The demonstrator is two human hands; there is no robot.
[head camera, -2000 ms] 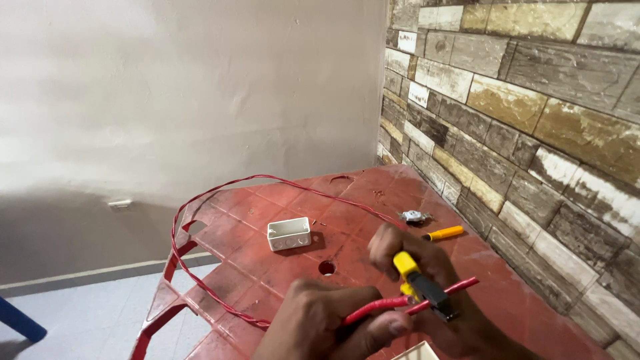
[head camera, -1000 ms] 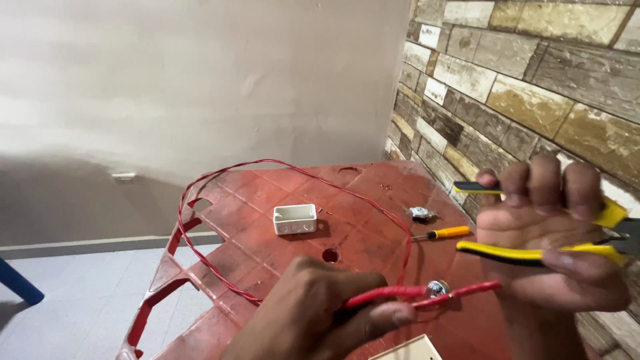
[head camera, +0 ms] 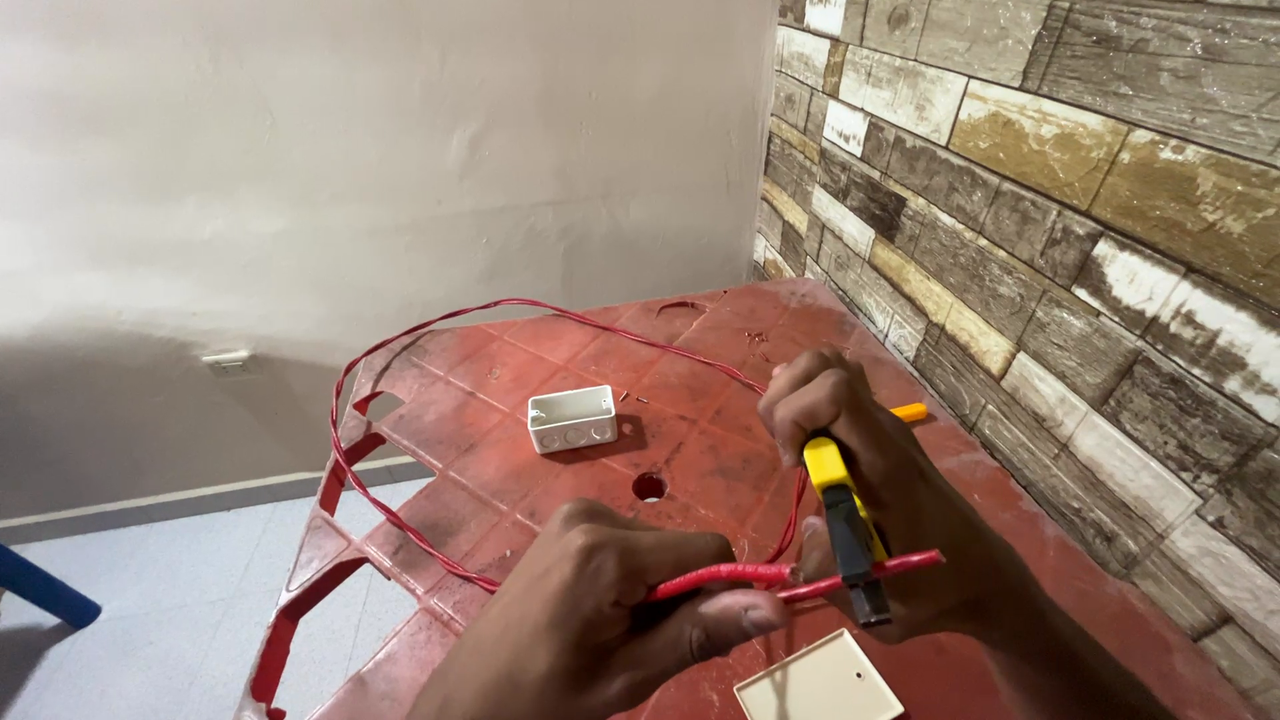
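My left hand (head camera: 620,610) pinches the ends of two red insulated wires (head camera: 715,575) between thumb and fingers. My right hand (head camera: 840,430) grips yellow-and-black handled pliers (head camera: 850,530), whose dark jaws lie across the lower of the two wires, near its tip. The tip sticks out to the right of the jaws. From my hands the twisted red wire (head camera: 345,450) loops leftward and around the back of the red plastic table (head camera: 560,480). A white rectangular electrical box (head camera: 573,420) sits open side up beyond my left hand. Whether the jaws cut into the insulation cannot be told.
A cream cover plate (head camera: 820,685) lies at the near edge. Behind my right hand shows an orange screwdriver handle (head camera: 910,411). Small screws (head camera: 632,398) lie by the box, and copper-coloured bits (head camera: 756,338) farther back. A stone-patterned wall (head camera: 1000,300) borders the right side.
A second ago my right hand held the pliers with spread handles, out to the right; now it has moved back left, with the jaws on the wire. My left hand still holds the wires.
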